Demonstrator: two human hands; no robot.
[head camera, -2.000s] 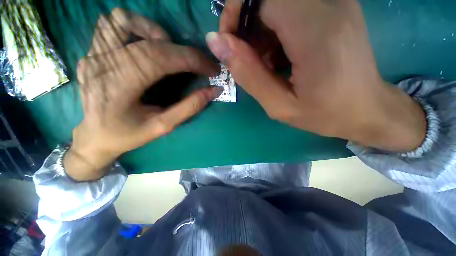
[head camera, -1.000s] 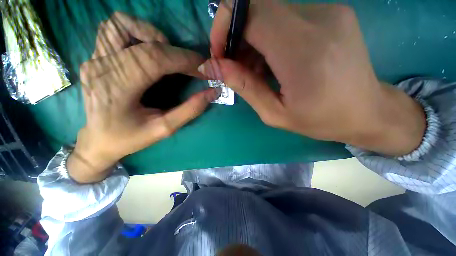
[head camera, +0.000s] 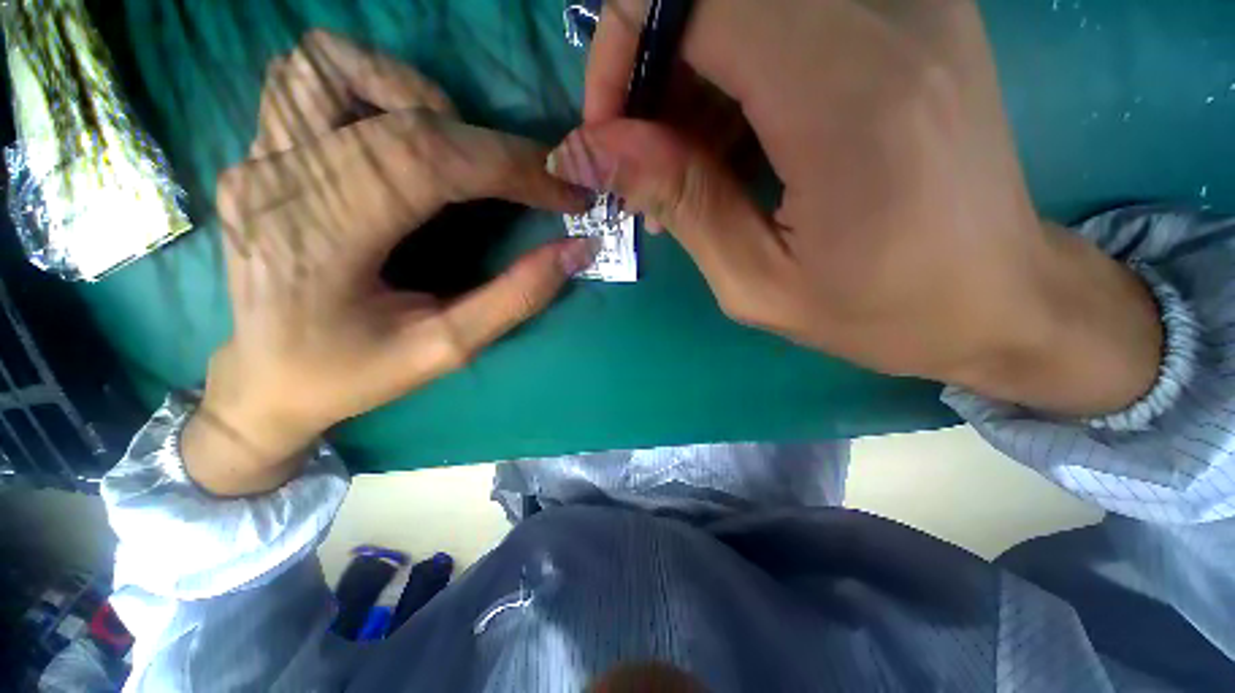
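A small white piece with fine dark marks (head camera: 614, 255) lies at the centre of the green mat (head camera: 542, 393). My left hand (head camera: 352, 244) pinches its left edge between thumb and index finger. My right hand (head camera: 840, 203) holds slim dark tweezers (head camera: 658, 57) like a pen, just above and to the right of the white piece. The tweezers' tip is hidden behind my right fingers, so I cannot tell if it touches the piece.
A bundle of yellow-white strips in a shiny clear bag (head camera: 102, 203) lies at the far left. A black rack-like object (head camera: 41, 393) is below it. A small shiny bit (head camera: 581, 20) is at the top centre. Small specks dot the mat at upper right.
My right hand moved left and down towards the white piece, then slightly back right and up. My left hand stays almost still. Dark and blue shapes have appeared below the bench at lower left.
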